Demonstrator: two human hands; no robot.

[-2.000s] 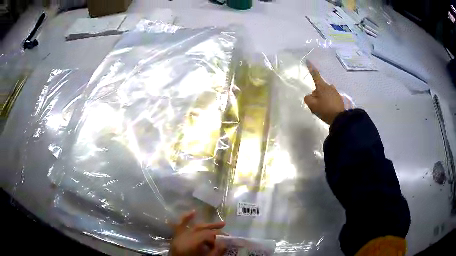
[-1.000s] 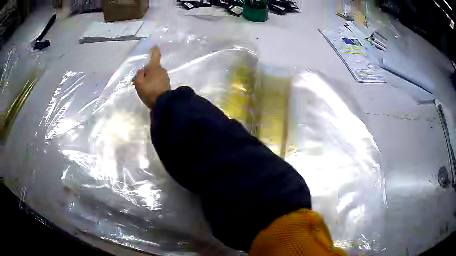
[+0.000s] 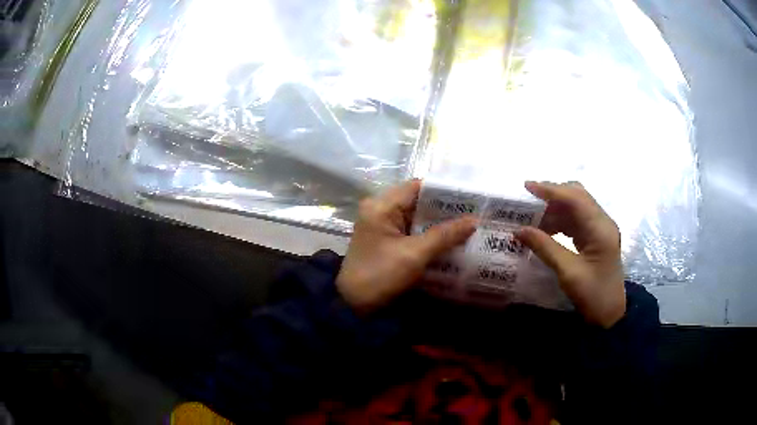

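Observation:
A white label sheet [image 3: 485, 241] with several barcode stickers in two columns is held at the table's near edge. My left hand [image 3: 390, 249] grips its left side, with the thumb lying on the labels. My right hand [image 3: 585, 249] is at its upper right, with thumb and index fingertip at the sheet's right edge beside a barcode. Whether a sticker is lifted there cannot be told. Clear plastic bags [image 3: 249, 108] lie beyond the hands on the left, and more [image 3: 573, 116] on the right, under strong glare. Yellow print [image 3: 490, 29] shows between them at the top.
The white table's near edge [image 3: 257, 243] curves below the bags. A yellow-edged plastic bag [image 3: 58, 54] lies at the far upper left. Dark blue sleeves and patterned red clothing show at the bottom. The area below the table edge is dark.
My right hand has come back from the far left of the bags to the label sheet. My left hand now shows, holding the sheet. The view has tilted down toward the near edge.

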